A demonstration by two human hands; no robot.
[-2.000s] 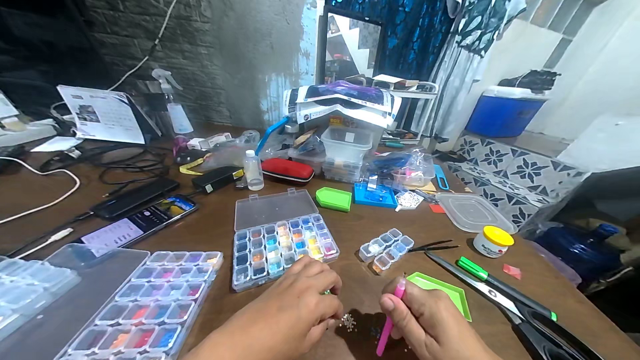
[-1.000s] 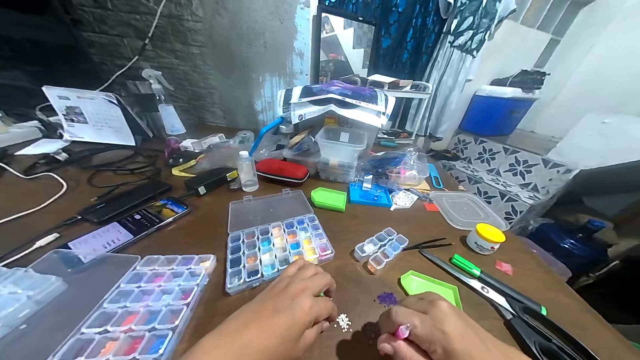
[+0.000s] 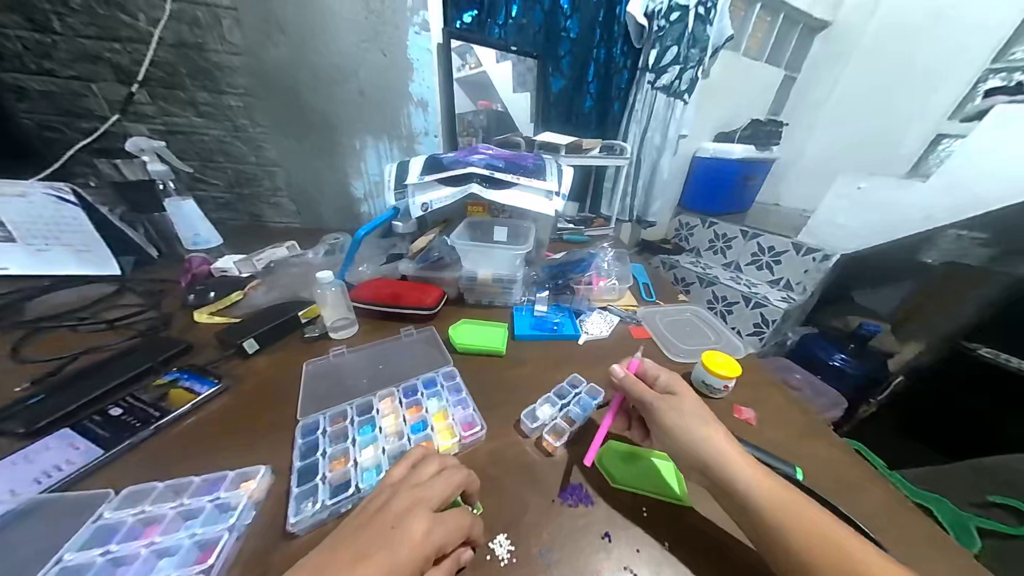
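Observation:
My right hand (image 3: 652, 404) holds a pink diamond-painting pen (image 3: 613, 412) above the table, its tip end pointing up. Just below it lies a green plastic tray (image 3: 642, 472), with a pile of purple beads (image 3: 575, 495) to its left. My left hand (image 3: 424, 512) rests at the table by the open bead organizer (image 3: 384, 432), fingers curled over a small green item (image 3: 468, 506) that is mostly hidden. A pile of white beads (image 3: 502, 548) lies beside those fingers. Between organizer and right hand stands a small cluster of clear bead boxes (image 3: 562, 410).
A second bead organizer (image 3: 152, 520) and a phone (image 3: 112, 424) lie at left. Further back are a clear bottle (image 3: 336, 306), a red case (image 3: 398, 296), another green tray (image 3: 478, 337) and a blue tray (image 3: 546, 323). A yellow-lidded jar (image 3: 716, 374) and a marker (image 3: 768, 458) lie right.
My right hand has risen away from the table with the pink pen and now shows the pen's full length. My left hand stays close to the white beads.

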